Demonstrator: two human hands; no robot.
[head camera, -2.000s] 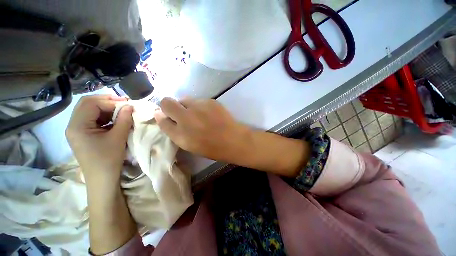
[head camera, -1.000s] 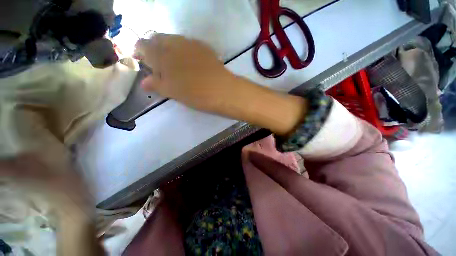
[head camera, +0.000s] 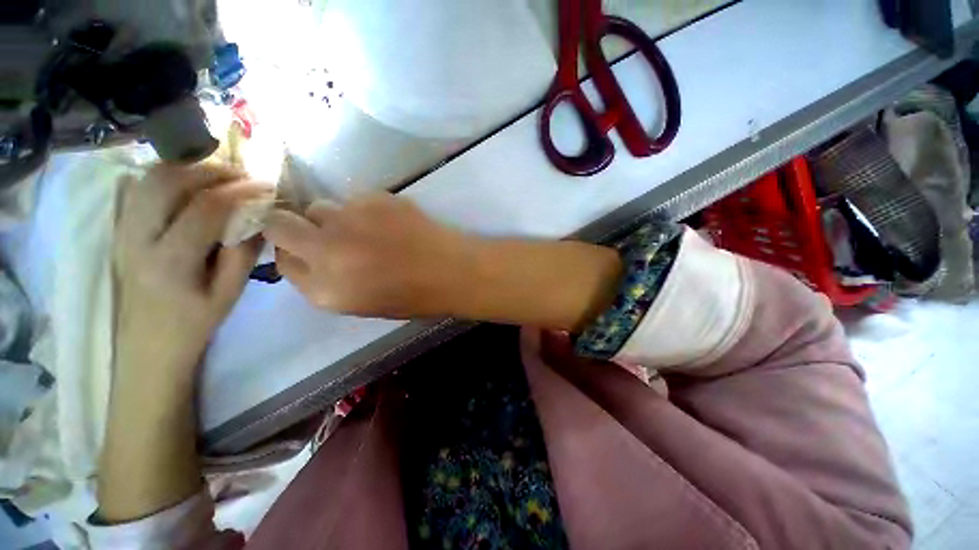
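Note:
The cream cloth (head camera: 86, 279) lies at the left of the machine bed and runs down past the table edge. My left hand (head camera: 183, 242) pinches a small pale edge of it just below the needle area. My right hand (head camera: 349, 252) meets the left at that edge, its fingertips closed on it. The dark grey sewing machine head (head camera: 118, 75) is at the upper left, with bright lamp glare beside it. The needle and the exact fold of the cloth are hidden by my fingers and the glare.
Dark red-handled scissors (head camera: 612, 107) lie on the white table right of the machine. A pale curved piece (head camera: 440, 64) lies behind. A measuring scale (head camera: 687, 199) runs along the front edge. Below right are a red basket (head camera: 757, 231) and checked cloth (head camera: 875, 183). A dark block (head camera: 923, 22) is at far right.
The cloth has shifted left, off the front of the table. My left hand swung out to the left, then came back beside my right hand. The view has moved rightward.

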